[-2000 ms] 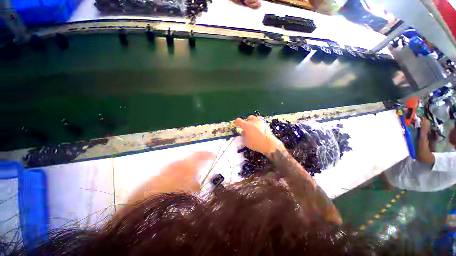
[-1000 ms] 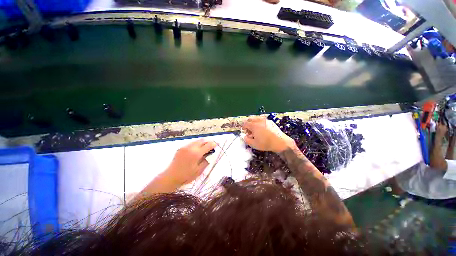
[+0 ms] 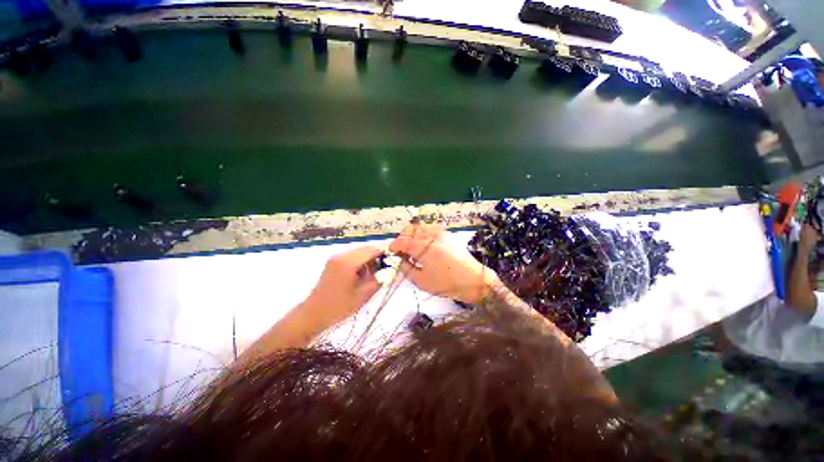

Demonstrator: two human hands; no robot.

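Note:
My left hand (image 3: 341,287) holds a small black plastic part (image 3: 380,262) at its fingertips above the white bench. My right hand (image 3: 432,262) meets it from the right, its fingertips pinched at the same part; a small pale spot shows there, too small to name. Another black part (image 3: 421,321) lies on the bench below the hands, close to my hair. The pile of loose black parts (image 3: 542,262) lies right of my right hand, with a clear plastic bag (image 3: 625,262) on its right side.
The green conveyor belt (image 3: 298,135) runs beyond the worn edge rail (image 3: 352,222), with black units along its far side and several at near left. A blue bin (image 3: 88,334) stands at left. A ribbed black row (image 3: 571,20) lies across the belt. A person's arm (image 3: 800,271) shows at right.
My right hand has moved left from the pile's edge to meet my left hand. My left hand, blurred and lower at first, has risen and now holds the black part between both hands.

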